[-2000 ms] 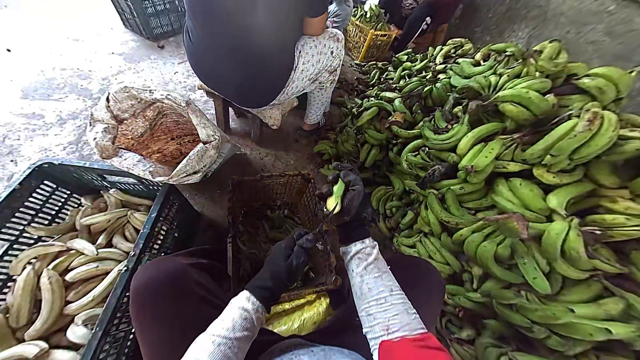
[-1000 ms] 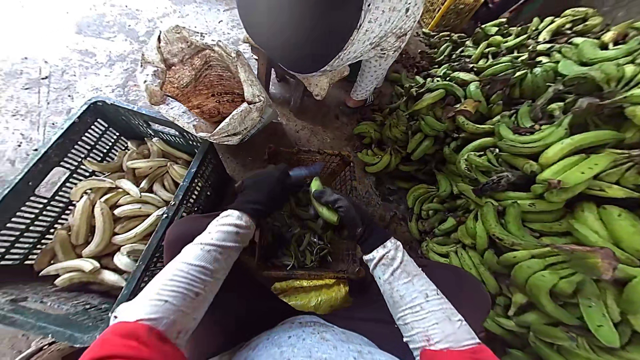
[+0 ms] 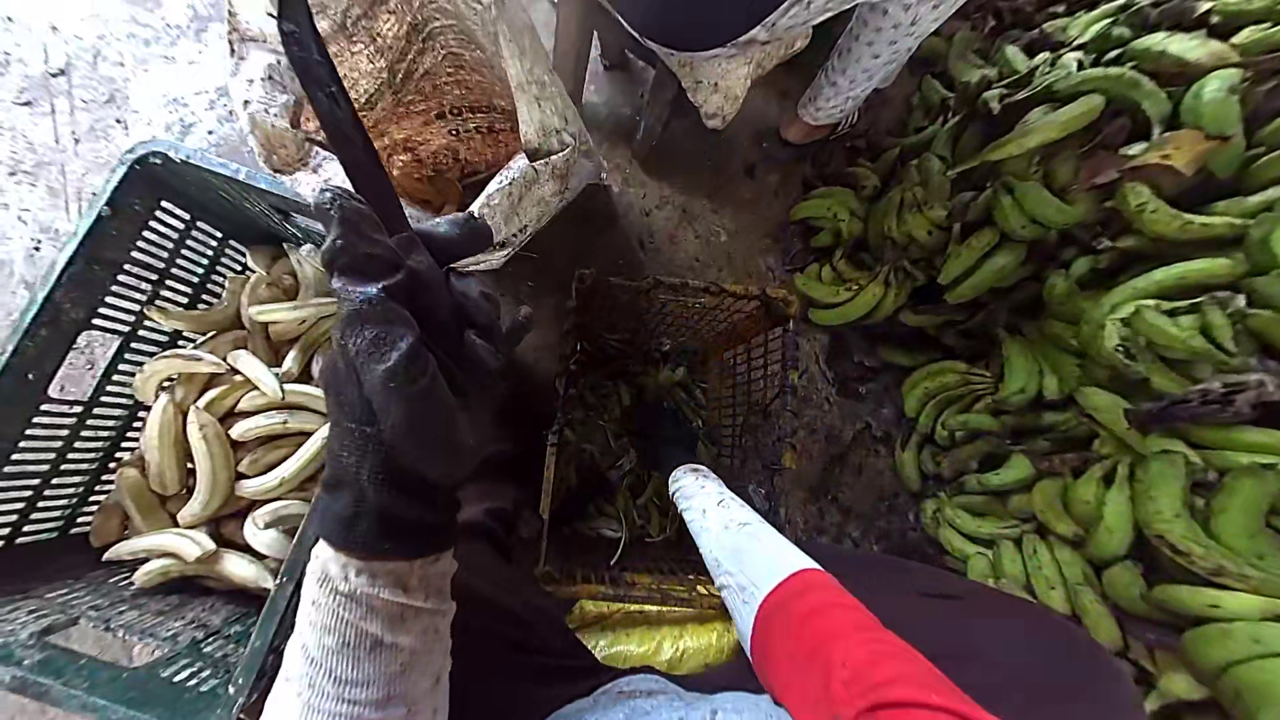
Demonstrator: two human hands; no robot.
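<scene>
My left hand (image 3: 400, 370), in a black glove, is raised beside the dark crate on the left and is closed around a dark knife (image 3: 340, 110) whose blade points up. My right hand (image 3: 668, 435), also in a dark glove, is low inside the brown mesh crate (image 3: 755, 400) among green peels (image 3: 625, 500); its fingers are in shadow, and whether it holds anything is hidden. Peeled plantains (image 3: 212, 465) lie in the dark green plastic crate (image 3: 110, 225) at left. Unpeeled green plantains (image 3: 1110, 400) are heaped at right.
An open sack (image 3: 540, 195) with reddish-brown contents stands beyond the left crate. Ahead, a co-worker's patterned trouser leg (image 3: 870, 70) and foot are near a stool. A yellow bag (image 3: 655, 635) lies between my legs, at the near end of the mesh crate.
My left hand has moved up and left with the knife. My right hand has gone down into the mesh crate; the green plantain it held a second ago is out of sight.
</scene>
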